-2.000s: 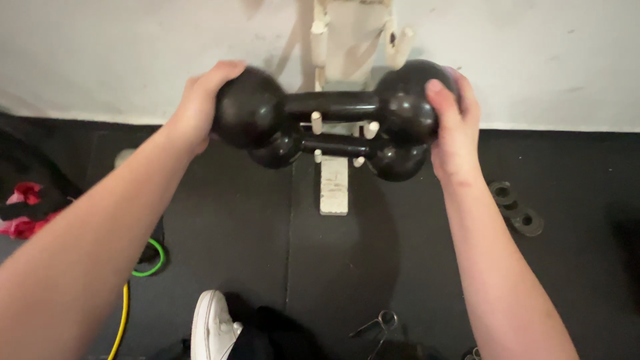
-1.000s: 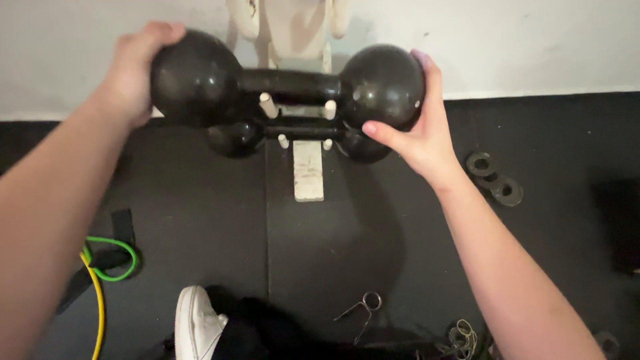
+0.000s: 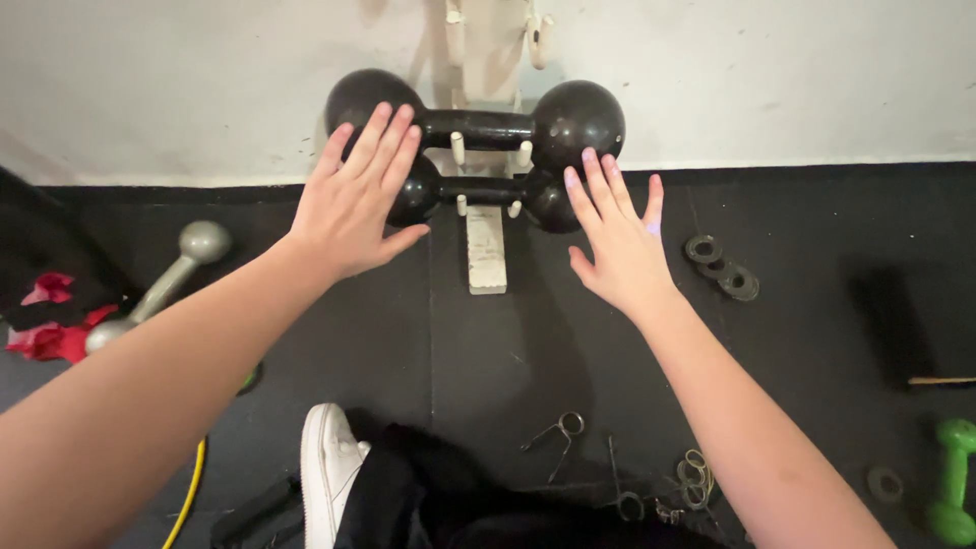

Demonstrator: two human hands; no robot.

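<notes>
A large black globe dumbbell [image 3: 479, 130] rests on the upper pegs of a pale upright rack [image 3: 486, 252] by the wall. Below it, a smaller black dumbbell [image 3: 482, 190] lies on the lower pegs. My left hand [image 3: 357, 191], fingers apart, is over the left balls of both dumbbells and hides part of them; it grips nothing. Spread and flat, my right hand [image 3: 619, 229] is at the right balls, fingertips at the lower edge of the upper one. Whether either palm touches a ball cannot be told.
On the black floor lie a grey dumbbell [image 3: 166, 286] at left, small weight plates [image 3: 720, 267] at right, a spring collar clip [image 3: 568, 435] near the front, and a green dumbbell [image 3: 953, 480] at far right. A white shoe [image 3: 328, 473] stands at the bottom. Empty hooks [image 3: 538, 42] are higher up.
Both hands have let go of the large dumbbell's balls, which they held from the sides. The large dumbbell now sits back on the upper pegs, nearer the wall.
</notes>
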